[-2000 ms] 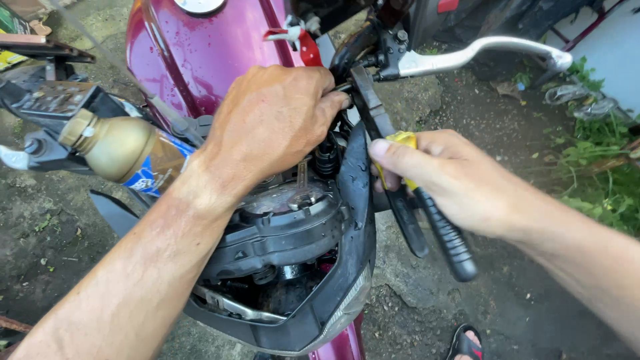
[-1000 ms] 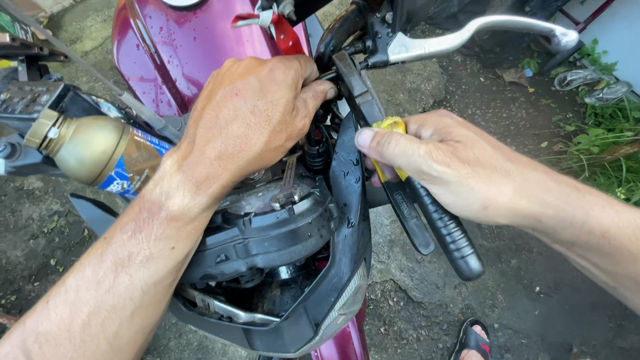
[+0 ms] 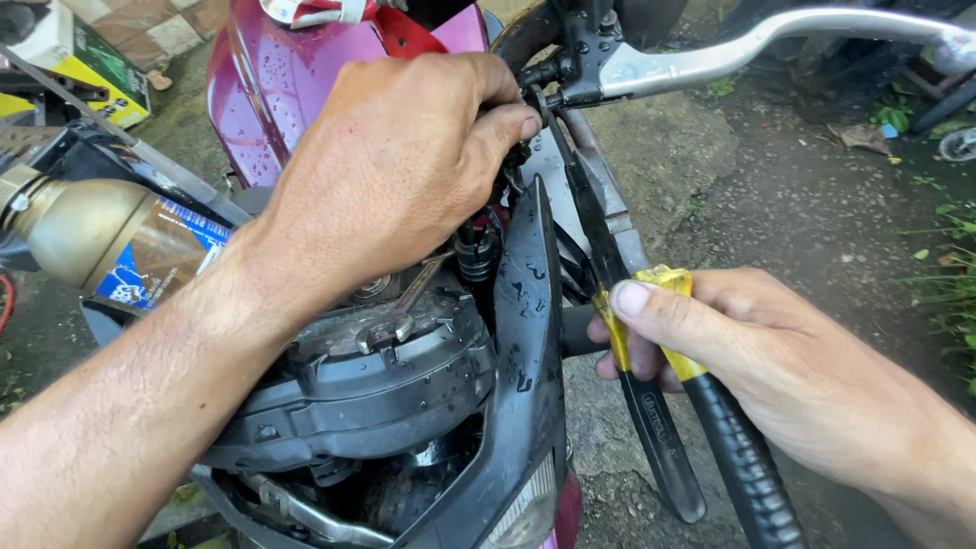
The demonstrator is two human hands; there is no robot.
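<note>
My right hand (image 3: 709, 328) grips long-nosed adjustable pliers (image 3: 595, 221) by handles wrapped in yellow tape and black plastic. Their jaws reach up to a fitting beside the silver hand lever (image 3: 732, 53) of a purple motorcycle. My left hand (image 3: 427, 145) has thumb and forefinger pinched at the jaw end, near the lever's black bracket (image 3: 583, 53); what the fingertips hold is hidden. Below that hand a metal open-end wrench (image 3: 415, 297) rests on the black instrument housing (image 3: 366, 396). A red strip (image 3: 404, 34) hangs behind my left hand.
A plastic bottle of brown liquid (image 3: 91, 236) lies at the left. The wet purple fuel tank (image 3: 259, 99) stands behind my left hand, and a green and yellow box (image 3: 107, 72) is at upper left. A black fairing edge (image 3: 530, 290) runs below the plier jaws. Concrete ground and grass border the right.
The plier handles appear more steeply angled than before, with the jaws still up by the lever bracket. My left hand stays pinched there. The view has shifted.
</note>
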